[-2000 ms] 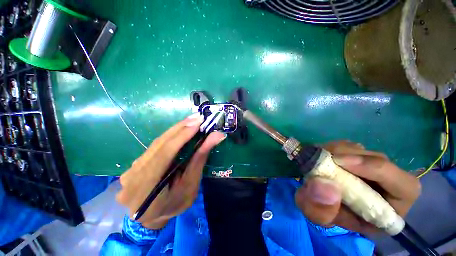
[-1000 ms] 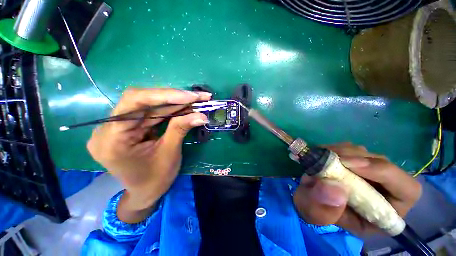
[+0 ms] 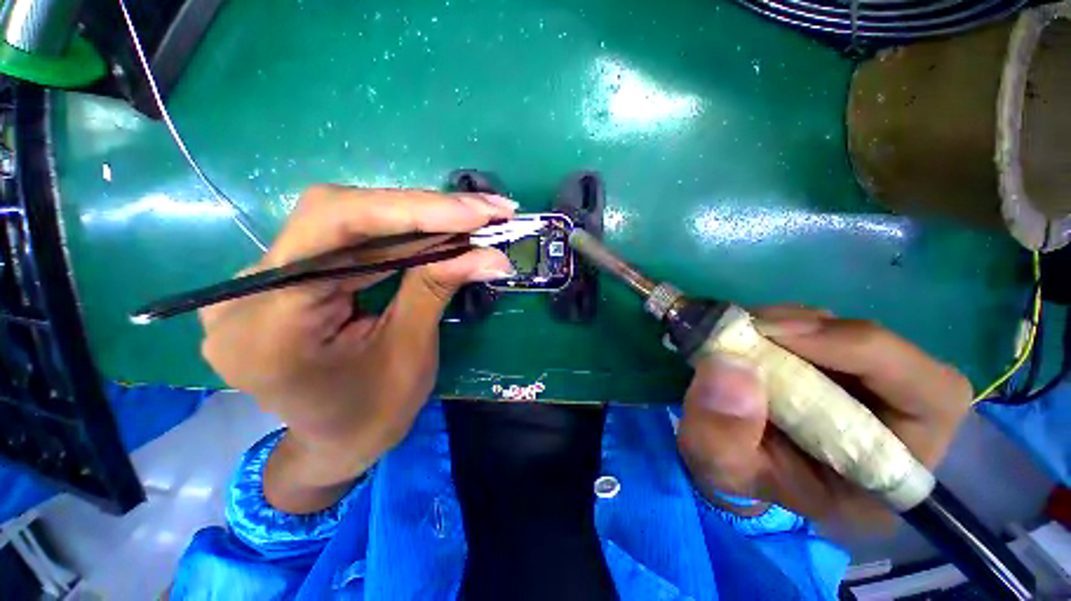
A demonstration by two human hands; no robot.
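A silver-rimmed watch housing with a green patch inside sits in the black fixture near the bench's front edge. My left hand grips dark tweezers; their pale tips reach over the upper part of the housing, and the fingertips are at its left side. My right hand holds the soldering iron by its cream handle. The iron's metal barrel points up-left, its end at the housing's upper right corner. Whether the tip touches is too small to tell.
A large black grid tray stands at left. A green-flanged solder spool is at upper left, its pale solder wire running behind my left hand. A brown cylinder and fan guard are at upper right. Small reddish-white bits lie at the front edge.
My left hand has turned from pointing up-right to lying level, tweezer tips now across the housing's upper part. The iron's end has moved slightly closer to the housing. The view has shifted somewhat.
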